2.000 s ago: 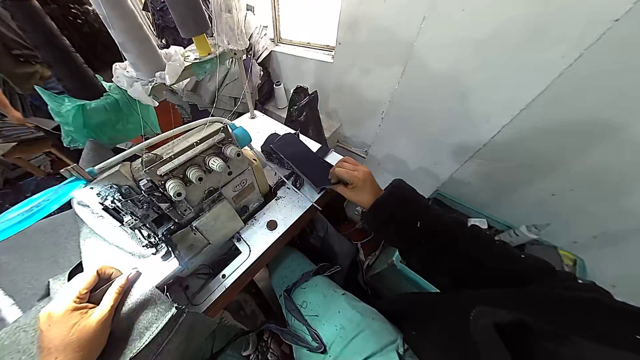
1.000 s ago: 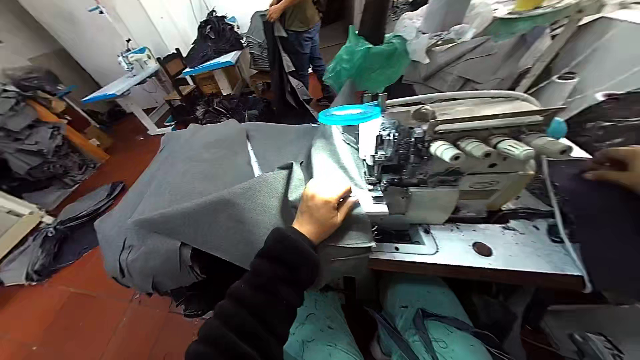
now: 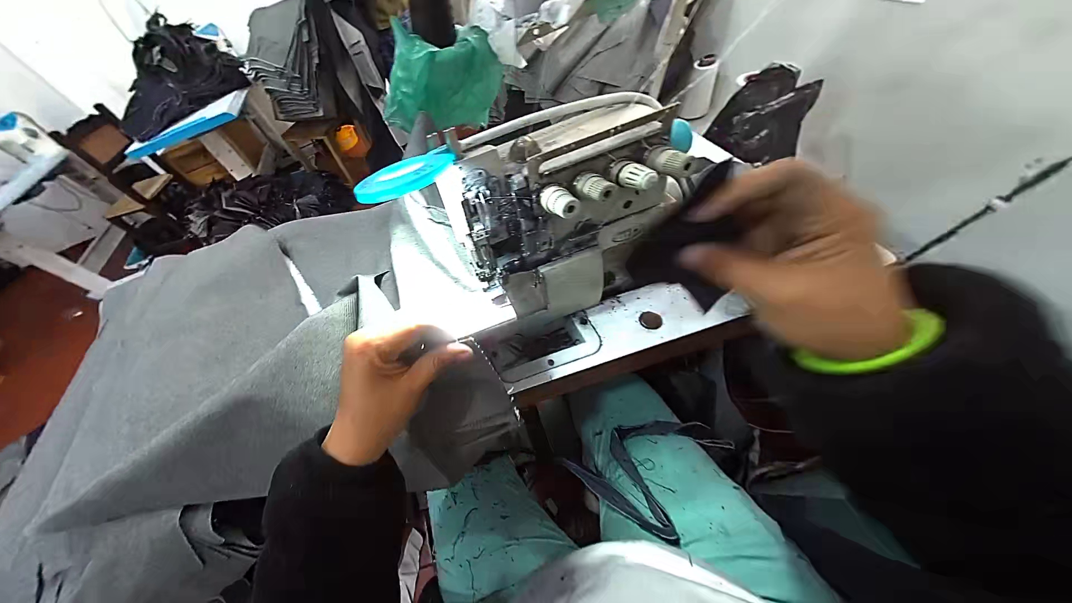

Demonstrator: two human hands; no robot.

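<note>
My left hand (image 3: pixel 389 389) pinches the stitched edge of a grey fabric panel (image 3: pixel 226 360) at the front left of an overlock sewing machine (image 3: pixel 578 193). The rest of the panel spreads far to the left. My right hand (image 3: pixel 804 251), blurred and with a green band at the wrist, grips a dark fabric piece (image 3: pixel 678 255) between thumb and fingers, in front of the machine's right side. That piece hides part of the machine. Bright light falls on the grey cloth beside the needle area, where the needle itself cannot be made out.
A blue ring-shaped object (image 3: pixel 404 177) is at the machine's left. Behind stand a green plastic bag (image 3: pixel 444 79), a thread cone (image 3: pixel 699 88) and a black plastic bag (image 3: pixel 764 113). Stacked grey fabric (image 3: pixel 285 63) and dark cloth heaps lie at the back left. The table edge (image 3: pixel 636 356) runs above my knees.
My right hand has lifted the dark fabric and brought it left, in front of the machine. My left hand remains on the grey panel, whose stitched edge now shows. The view has turned right.
</note>
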